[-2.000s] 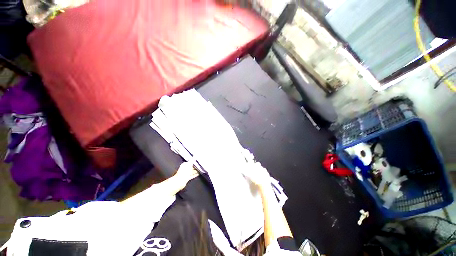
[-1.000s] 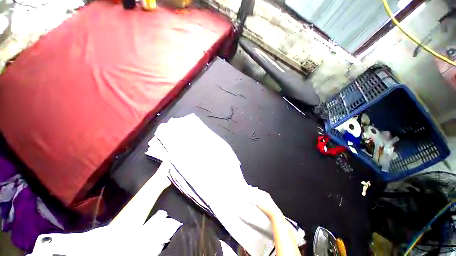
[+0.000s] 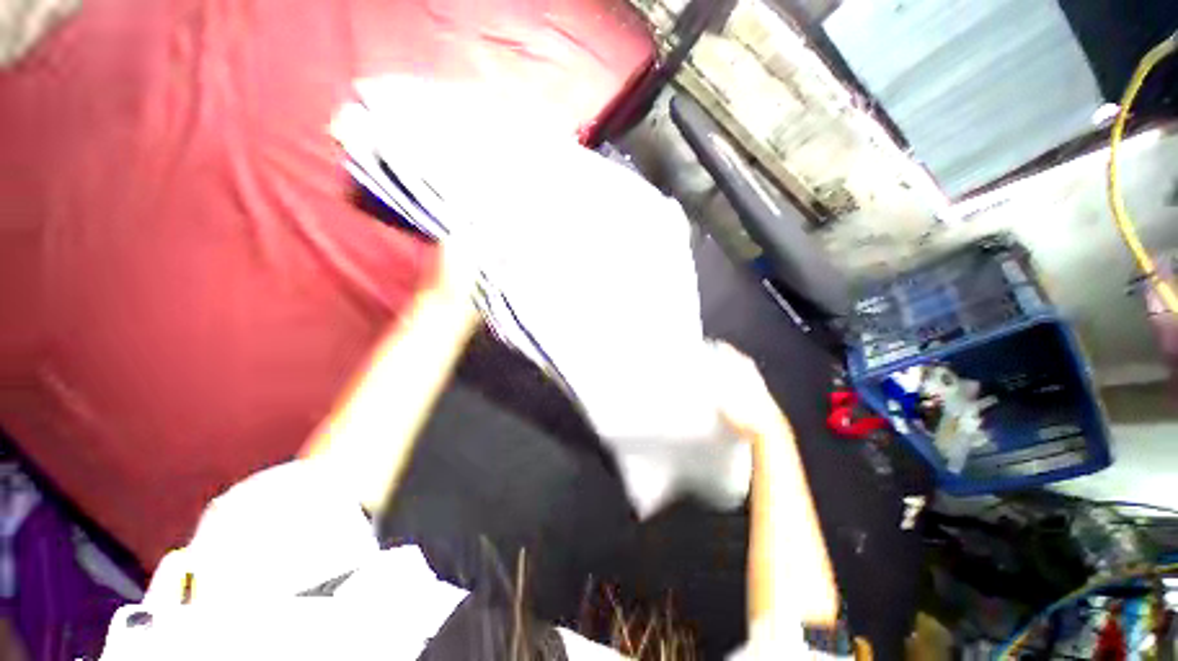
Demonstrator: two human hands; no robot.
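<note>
A thick stack of pale garment panels, overexposed, with dark lines along its left edge, is held up over the black table and the red-covered table. My left hand grips its left side; the fingers are washed out. My right hand holds its right side near the lower end. The lower end is blurred and hangs free above the black cover. The upper end lies on or over the red table; contact cannot be told.
The red-covered table fills the left. A blue crate with white and blue scraps stands at right, a red strip clump beside it. A dark padded arm is behind. Purple garments lie lower left.
Both hands have moved the pale stack forward, from the black table to over the red table's edge. The iron seen at the lower right is now mostly out of view.
</note>
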